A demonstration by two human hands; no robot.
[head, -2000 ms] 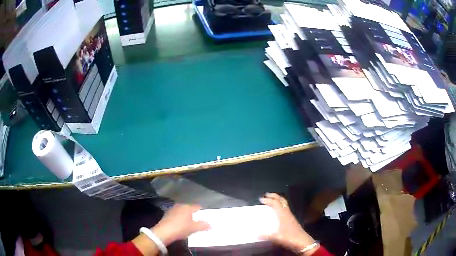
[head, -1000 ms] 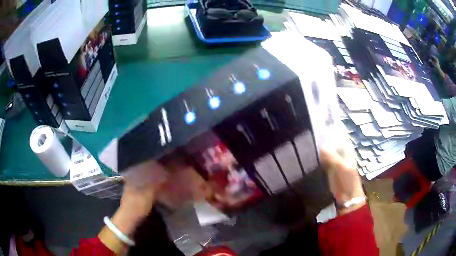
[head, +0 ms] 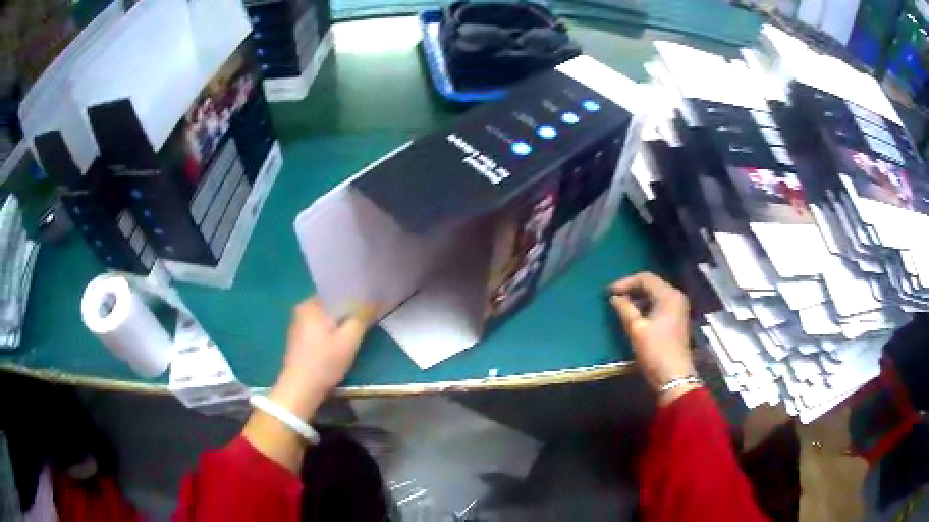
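A black printed folding carton (head: pixel 479 173) with blue dots lies tilted on the green bench, its open end with white flaps facing me. My left hand (head: pixel 324 342) pinches the edge of a flap at the open end. My right hand (head: pixel 653 316) is off the carton, to its right above the bench edge, with fingers curled and thumb near the index finger; nothing shows in it. The carton's far end reaches the pile of flat carton blanks (head: pixel 779 240) on the right.
Set-up cartons (head: pixel 153 194) stand at left, another carton (head: pixel 288 46) at the back. A blue tray (head: pixel 436 71) with dark items is at the far side. A white label roll (head: pixel 124 324) trails its strip (head: pixel 204 362) over the bench edge. Brown cardboard (head: pixel 823 454) is at lower right.
The carton has gone from above my lap to the bench, turning its open end toward me. My right hand has let go of it. My left hand now holds a flap.
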